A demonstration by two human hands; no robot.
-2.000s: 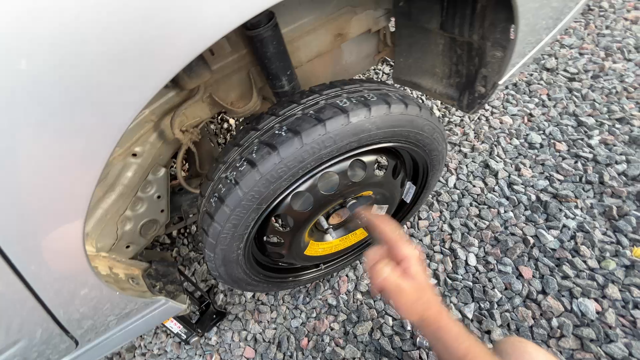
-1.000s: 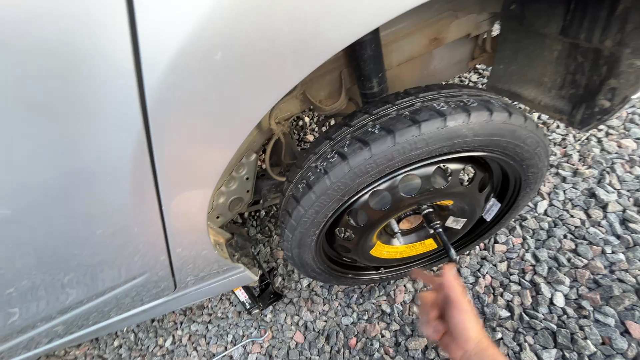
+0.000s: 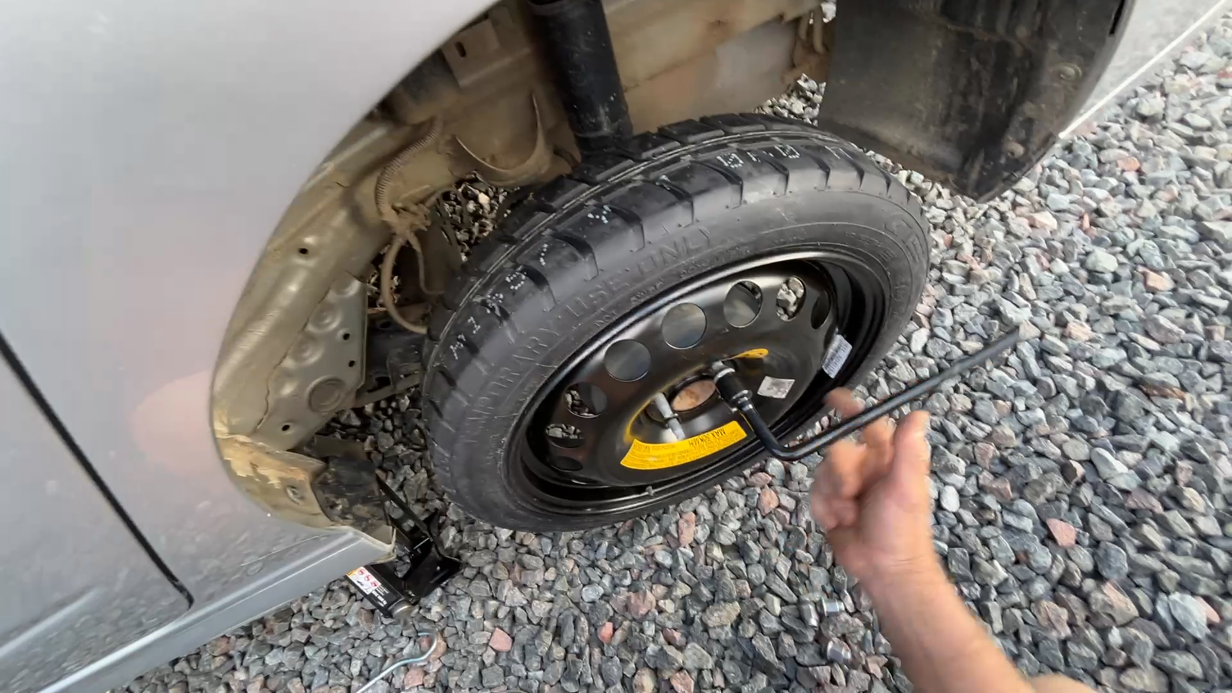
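Note:
A compact spare wheel with a black steel rim [image 3: 685, 332] sits in the wheel arch of a silver car. An L-shaped lug wrench [image 3: 890, 402] has its socket end on a fastener near the hub, and its long arm points up and right. My right hand [image 3: 871, 481] is at that arm, fingers partly spread and slightly blurred; whether it touches the bar I cannot tell. A silvery bolt or stud [image 3: 666, 416] sticks out left of the centre hole. A yellow label [image 3: 683, 446] lies on the rim's lower part. My left hand is out of view.
A black jack [image 3: 414, 568] stands under the car's sill [image 3: 241, 592] at lower left. A metal rod [image 3: 399, 662] lies on the gravel [image 3: 1088, 462]. A small metal piece [image 3: 835, 652] rests below the wheel. The dark mudguard [image 3: 972, 87] hangs behind the tyre.
The wrench's long arm has swung from pointing down toward the bottom of the view to pointing up and right. My right hand's fingers have spread beside it.

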